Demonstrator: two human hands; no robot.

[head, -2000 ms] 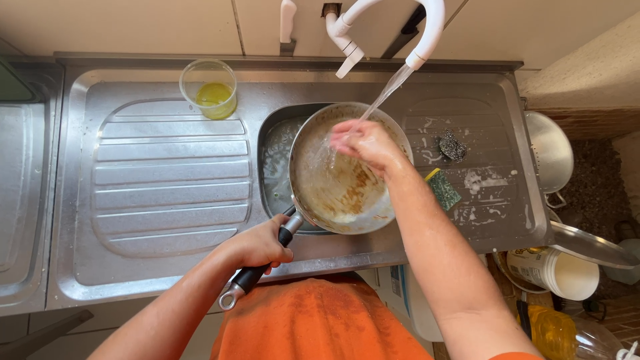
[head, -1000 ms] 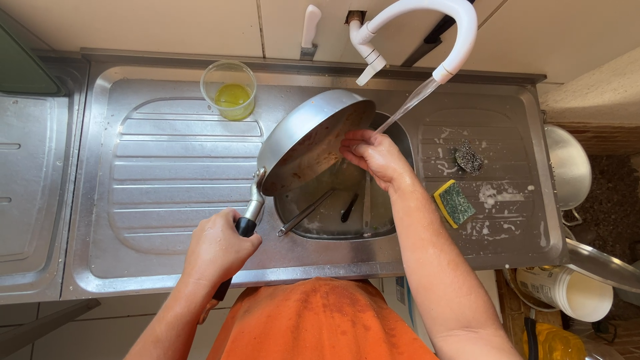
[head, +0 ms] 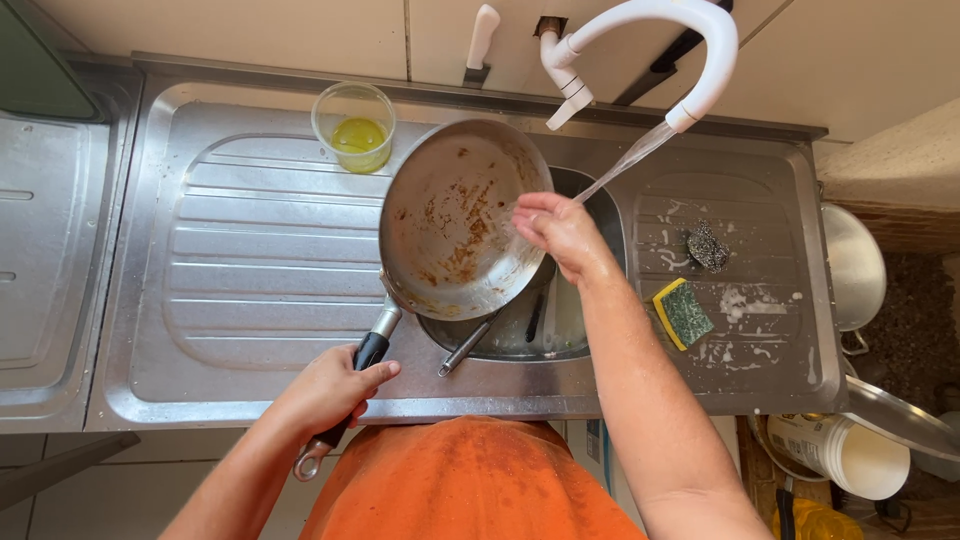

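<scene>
My left hand point(head: 334, 394) is closed round the black handle of a metal frying pan point(head: 442, 217), which is tilted over the left part of the sink basin point(head: 562, 330). Brown residue marks the pan's inner face. Water from the white faucet point(head: 686, 112) runs onto my right hand point(head: 559, 232), which is at the pan's right rim with its fingers slightly bent and no tool in it; whether it touches the rim I cannot tell. In the basin lie a metal-handled utensil point(head: 469, 347) and a dark-handled piece, both partly hidden.
A clear plastic cup point(head: 354, 127) with yellow-green liquid stands behind the pan. Right of the basin lie a yellow-green sponge point(head: 682, 315) and a metal scouring pad point(head: 707, 247) among suds. A white-handled knife point(head: 482, 45) is at the wall. Pots and a white bucket point(head: 847, 454) stand at the right.
The pan was tipped steeply over the basin one second ago; now its inner face is turned up towards me and it has moved left. My right hand stays by its rim under the water.
</scene>
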